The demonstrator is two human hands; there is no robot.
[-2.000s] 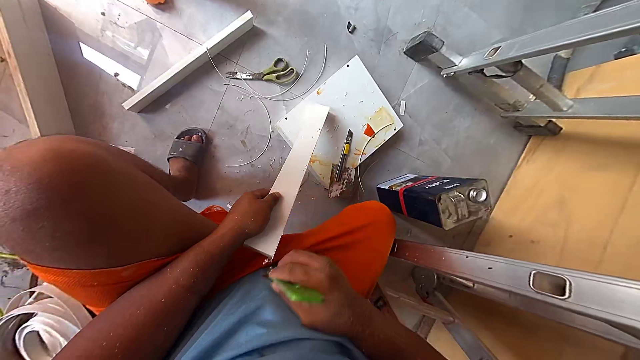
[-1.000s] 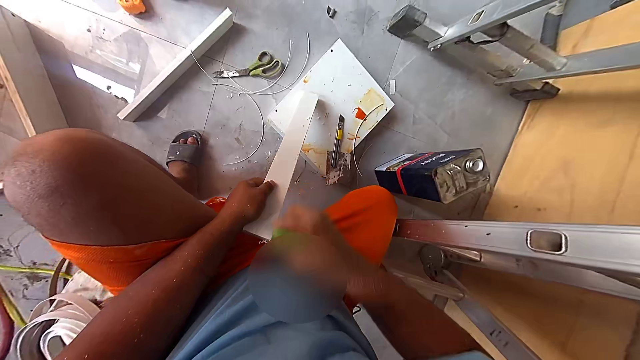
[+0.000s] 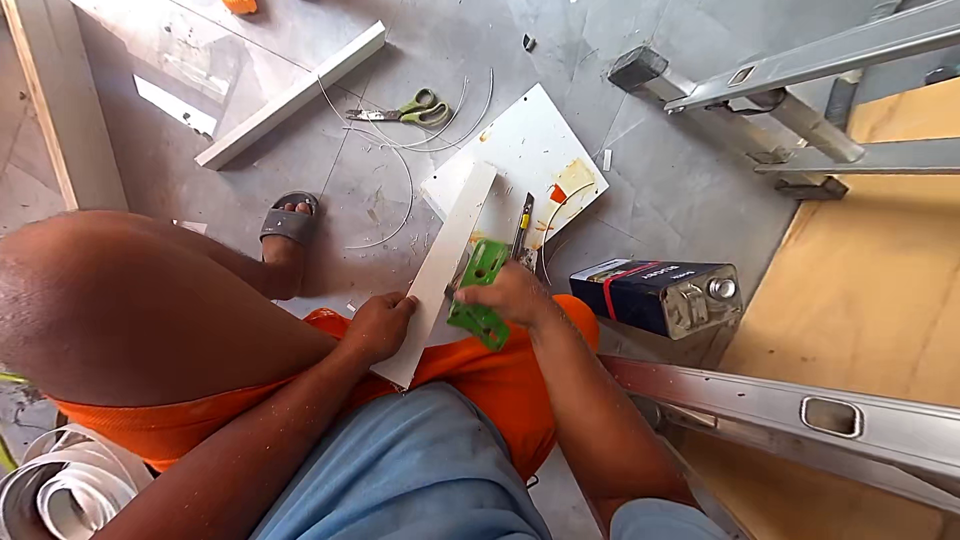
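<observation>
My left hand (image 3: 381, 328) grips a narrow white board (image 3: 450, 251) near its lower end, above the orange shorts. The board slants up and away, its far end over a square white panel (image 3: 529, 142) on the floor. In my right hand (image 3: 517, 296) is a green slotted tool (image 3: 480, 292), held against or close to the board's right edge; its exact kind is unclear. A utility knife with a yellow part (image 3: 523, 225) lies on the panel just beyond my right hand. Scissors with green handles (image 3: 409, 112) and thin curved white strips (image 3: 411, 187) lie on the tiled floor.
A dark metal can with a red band (image 3: 656, 296) lies right of my knee. Aluminium ladder parts (image 3: 750, 397) and a plywood sheet (image 3: 862, 300) fill the right side. A white bar (image 3: 292, 97) lies beyond my sandalled foot. Coiled white strip (image 3: 71, 480) sits at lower left.
My right hand has moved with the green tool away from my body, up along the board's right side. My left hand keeps its hold on the board.
</observation>
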